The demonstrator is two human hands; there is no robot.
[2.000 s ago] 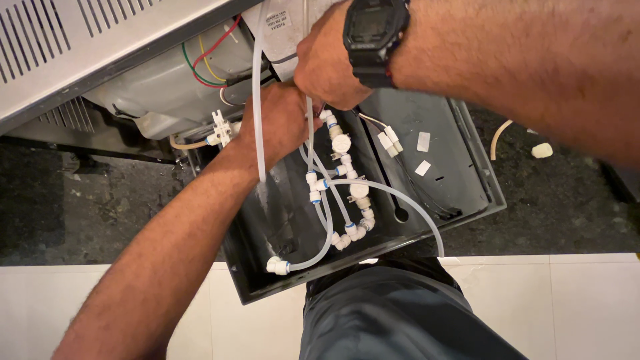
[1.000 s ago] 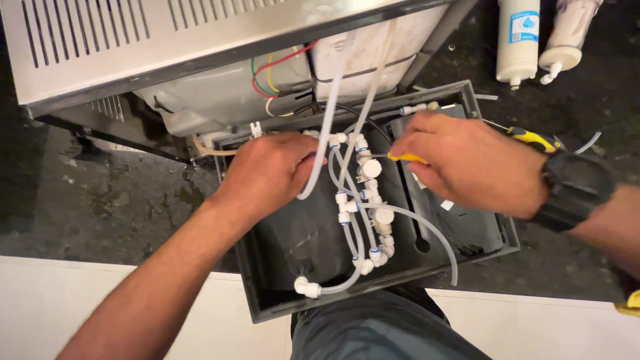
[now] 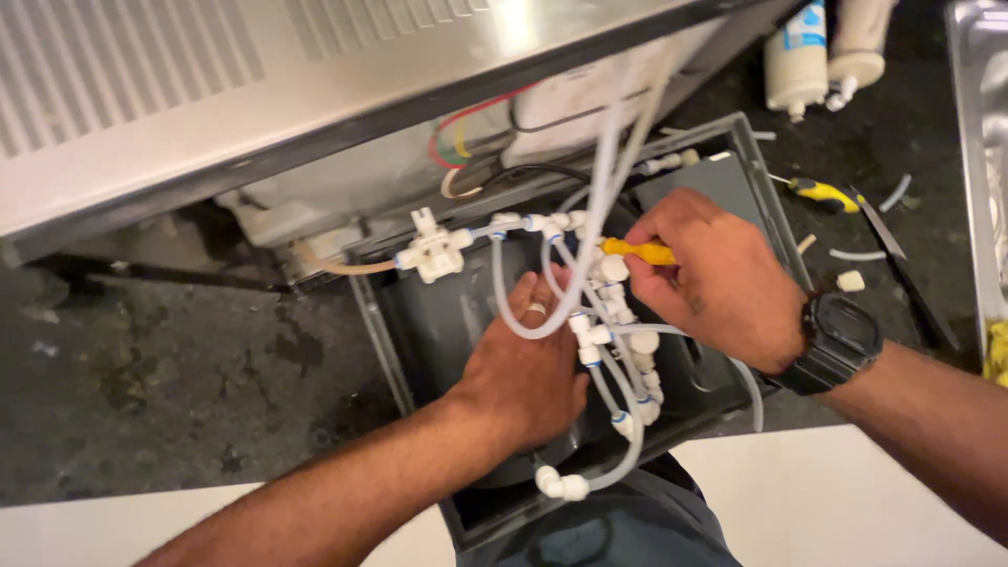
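My right hand grips a small yellow-handled tool, its tip hidden among the white push-fit fittings. My left hand, a ring on one finger, lies inside the dark plastic housing with its fingertips behind the tubing; whether it holds anything is hidden. A looped translucent tube hangs over its fingers. White tee fittings and thin tubes run down beside it. A white valve-like fitting sits at the housing's upper left, joined to a beige tube. A white elbow fitting lies near the bottom.
A vented metal panel overhangs the housing, with coloured wires beneath. On the dark counter to the right are two filter cartridges, a yellow-and-black handled tool, a dark pointed tool and tube offcuts. A metal sink edge stands beyond.
My left hand has moved down into the housing, behind the tube loop. My right hand still holds the yellow tool, now close against the fittings. The white valve-like fitting has come into fuller view.
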